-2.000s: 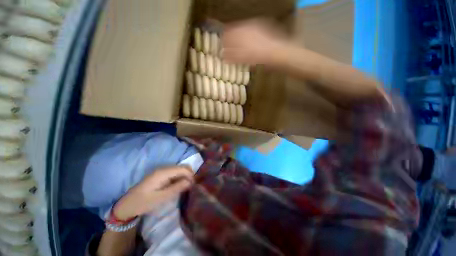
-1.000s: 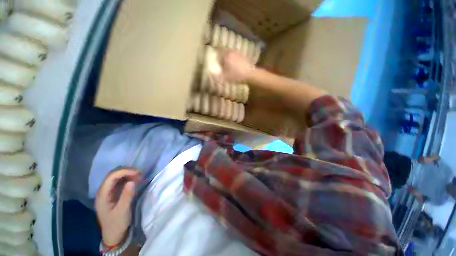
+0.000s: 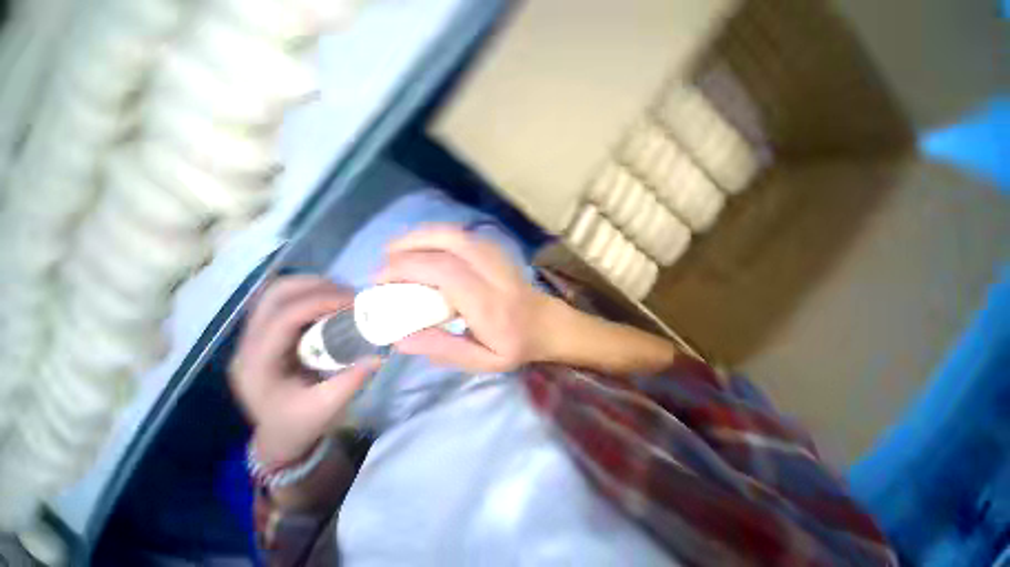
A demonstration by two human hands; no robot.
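My left hand [image 3: 294,360], with bracelets at the wrist, is closed around a white rounded piece [image 3: 315,348] at centre left, above my lap. My right hand [image 3: 471,299] grips a white oval plastic housing [image 3: 399,313] close beside it. A grey band [image 3: 346,336] shows between the two white parts. Blur hides whether they are two units or parts of one. Fingers cover the outer ends.
Rows of cream units [image 3: 210,122] stand on the whitish sheet at the left, beside the dark-green bench rim [image 3: 382,144]. The open carton [image 3: 820,233] at upper right holds packed units [image 3: 665,183] in several rows. Blue floor [image 3: 952,404] shows at right.
My right hand has left the carton and come to my left hand, which has moved up; both now hold white pieces. The view has turned and shifted towards the bench.
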